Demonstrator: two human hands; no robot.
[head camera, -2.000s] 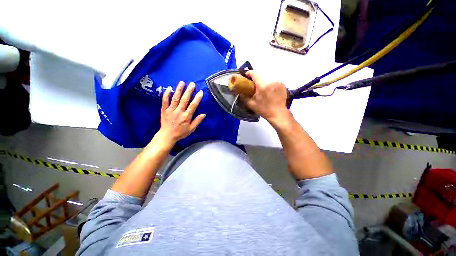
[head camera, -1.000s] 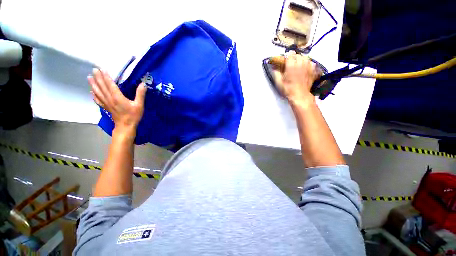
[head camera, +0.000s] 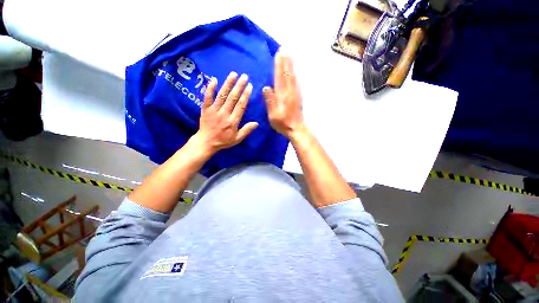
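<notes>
A royal blue work jacket (head camera: 236, 50) with white characters and "TELECOM" print lies on the white pressing table cover (head camera: 354, 136), its near edge against my body. My left hand (head camera: 224, 118) lies flat on the cloth over the end of the print, fingers spread. My right hand (head camera: 285, 100) lies on the jacket's right edge, fingers extended, slightly blurred. Neither hand grips anything. The steam iron (head camera: 384, 53) with its tan wooden handle stands at the upper right, partly over the iron rest (head camera: 356, 29).
Dark navy garments (head camera: 490, 89) are at the right edge. A white rolled or padded form (head camera: 15, 56) is at the far left. A wooden stool (head camera: 56, 228) stands on the floor at lower left, and a red basket or bag (head camera: 523, 242) at lower right.
My right hand has let go of the iron, now at the rest, and moved left onto the jacket. My left hand has moved right from the jacket's left edge. More print shows.
</notes>
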